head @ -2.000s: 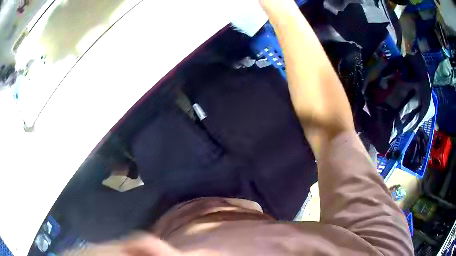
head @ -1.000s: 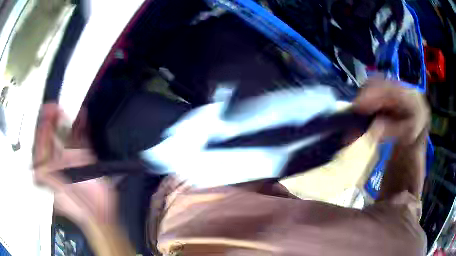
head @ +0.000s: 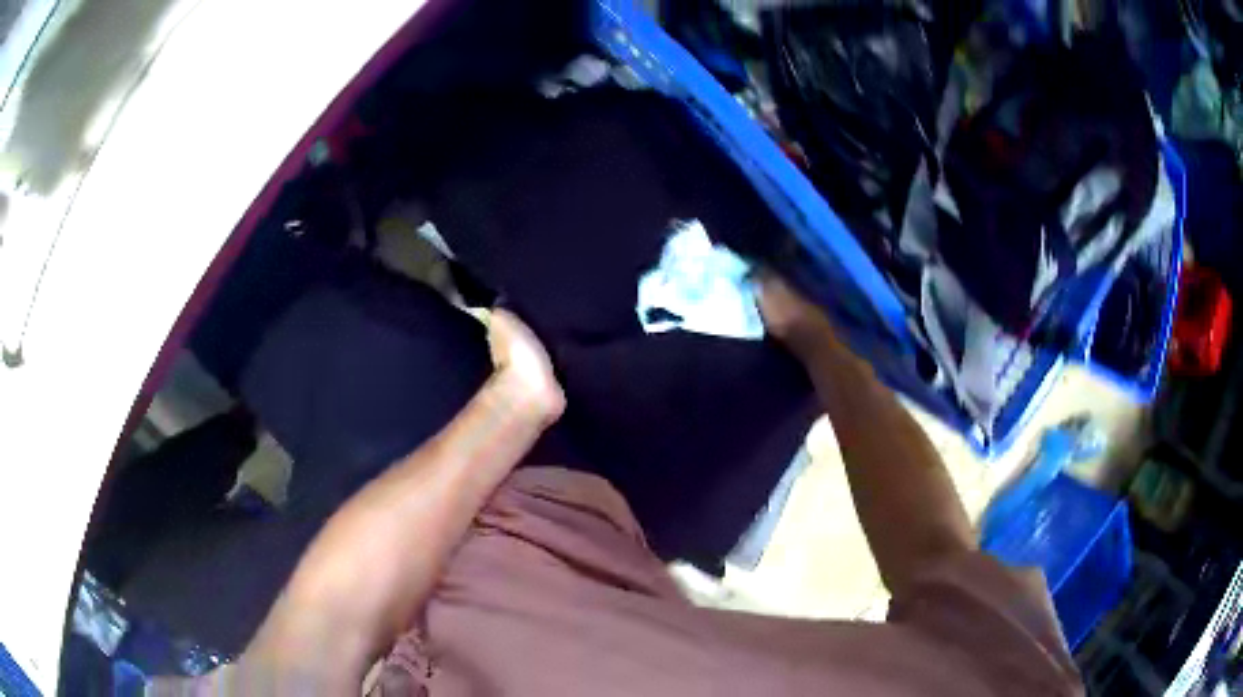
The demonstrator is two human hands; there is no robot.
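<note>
A crumpled white or pale blue cloth piece [head: 702, 289] lies over the dark cloth [head: 586, 204] on my lap, in the middle of the view. My right hand [head: 788, 311] is at its right edge, with the fingers partly hidden, and appears to grip it. My left hand [head: 522, 357] is to the left, low over the dark cloth. Its fingertips are hard to make out, and I cannot tell whether it holds anything. Dark cloth and dark trousers merge, so their borders are unclear.
The white table edge [head: 252, 204] curves down the left side. A long blue crate rim [head: 777, 170] runs diagonally on the right, with dark and pale pieces [head: 1002, 204] beyond it. A blue box [head: 1070, 545] stands lower right, and a red object [head: 1200, 320] is at far right.
Both hands have moved inward from the sides to the lap. The blurred white and dark cloth stretched between them is now gathered near my right hand, with only a small white part showing.
</note>
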